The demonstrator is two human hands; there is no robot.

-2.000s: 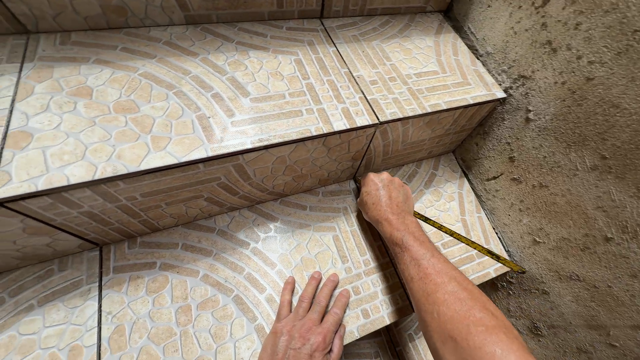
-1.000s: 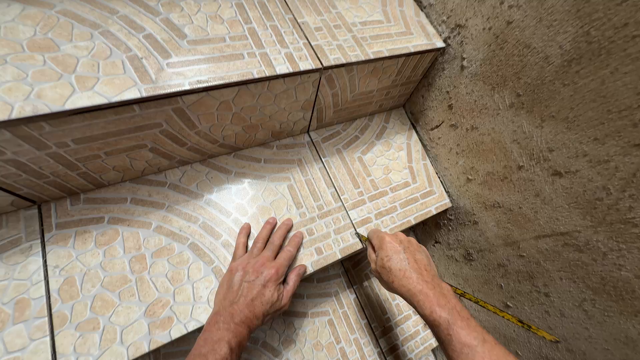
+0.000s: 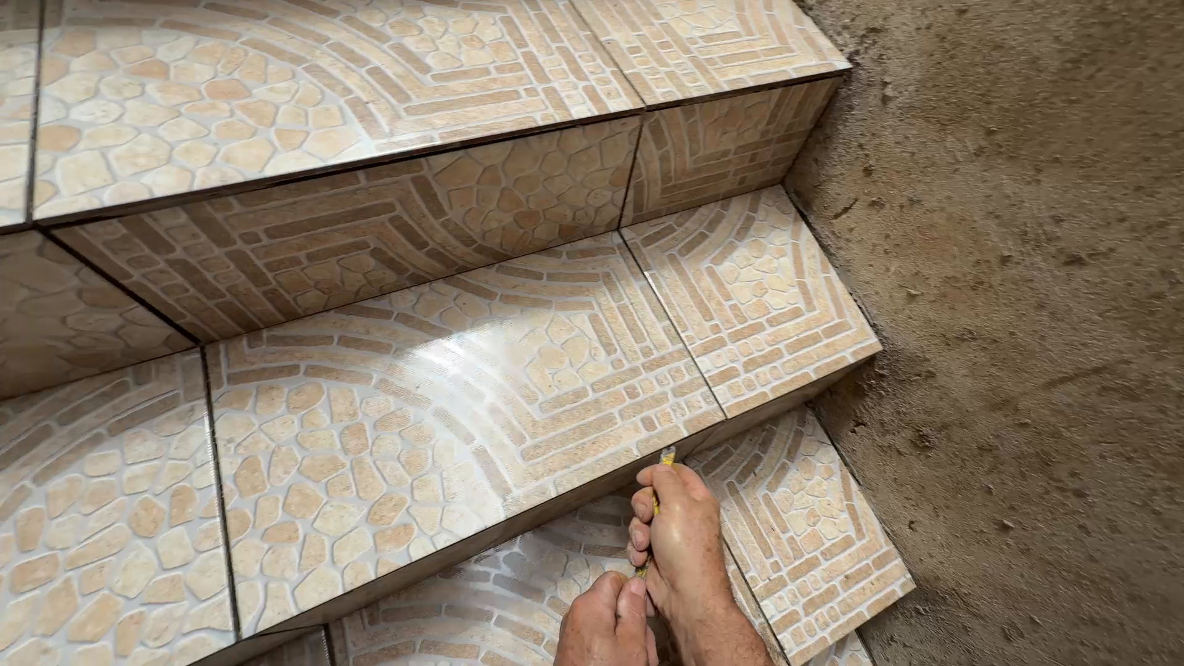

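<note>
My right hand (image 3: 686, 532) is closed around a yellow tape measure blade (image 3: 668, 455), whose metal-tipped end sticks out just below the front edge of a tiled stair tread (image 3: 370, 444). Right below it, my left hand (image 3: 606, 622) pinches the same yellow blade between thumb and fingers. The rest of the blade is hidden behind the hands. The tread carries a stone-and-brick pattern in beige and brown, with a dark joint between its large tile and the smaller tile (image 3: 758, 287) at the right.
A rough cement wall (image 3: 1017, 324) runs along the right side of the stairs. Above stand a patterned riser (image 3: 416, 213) and an upper tread (image 3: 277, 102). A lower tread (image 3: 814, 536) lies beside my right hand, its corner near the wall.
My left hand has left the tread surface and now holds the blade beside my right hand. The blade's long yellow stretch at the right no longer shows.
</note>
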